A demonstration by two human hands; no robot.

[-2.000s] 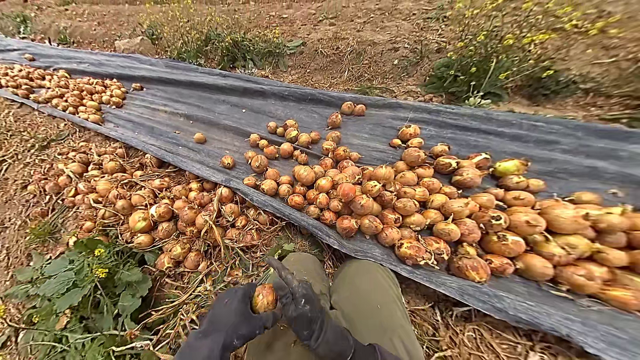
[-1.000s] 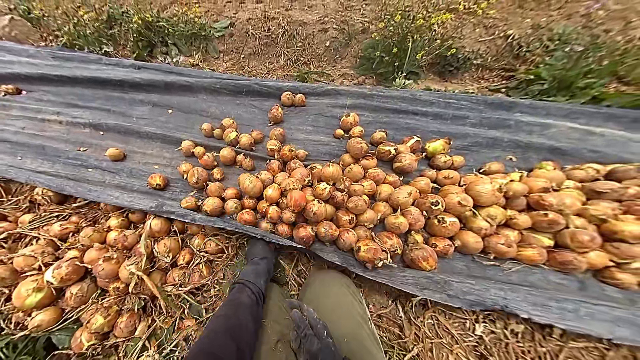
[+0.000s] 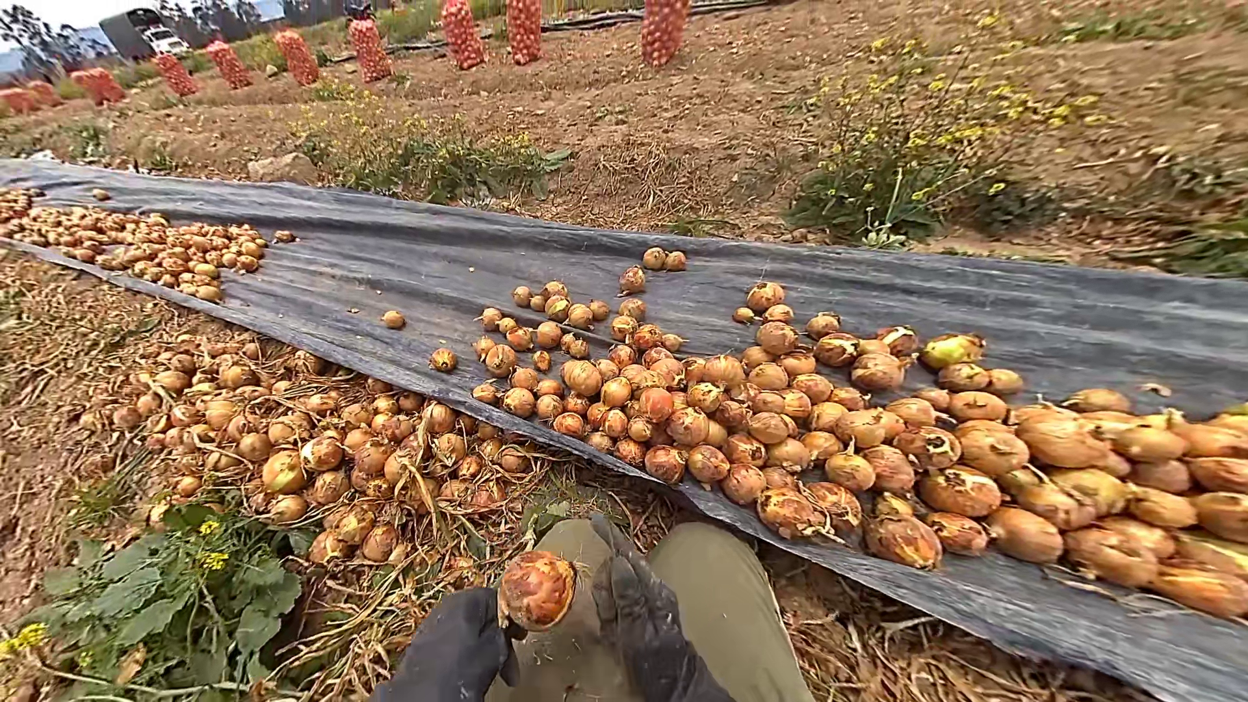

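My left hand (image 3: pixel 461 639), in a dark glove, holds a brown onion (image 3: pixel 537 591) at the bottom centre, above my knees. Beside it my right hand (image 3: pixel 643 614), gloved in dark grey, is raised over the right thigh with its fingers extended; whether it holds anything small is hidden. Past my knees, a heap of loose onions (image 3: pixel 770 429) lies on a long dark plastic sheet (image 3: pixel 409 253). On the ground to the left, more onions (image 3: pixel 322 453) lie among dry stalks, short of the sheet's near edge.
A further onion pile (image 3: pixel 166 249) covers part of the sheet's far left. A leafy green plant (image 3: pixel 161 604) grows at lower left. Beyond the sheet are weeds with yellow flowers (image 3: pixel 897 146), a stone (image 3: pixel 283 169), filled red mesh sacks (image 3: pixel 524 29) and a parked truck (image 3: pixel 146 35).
One second ago my left hand reached to the sheet's near edge; now it is back over my knees with an onion. The view has swung left and up.
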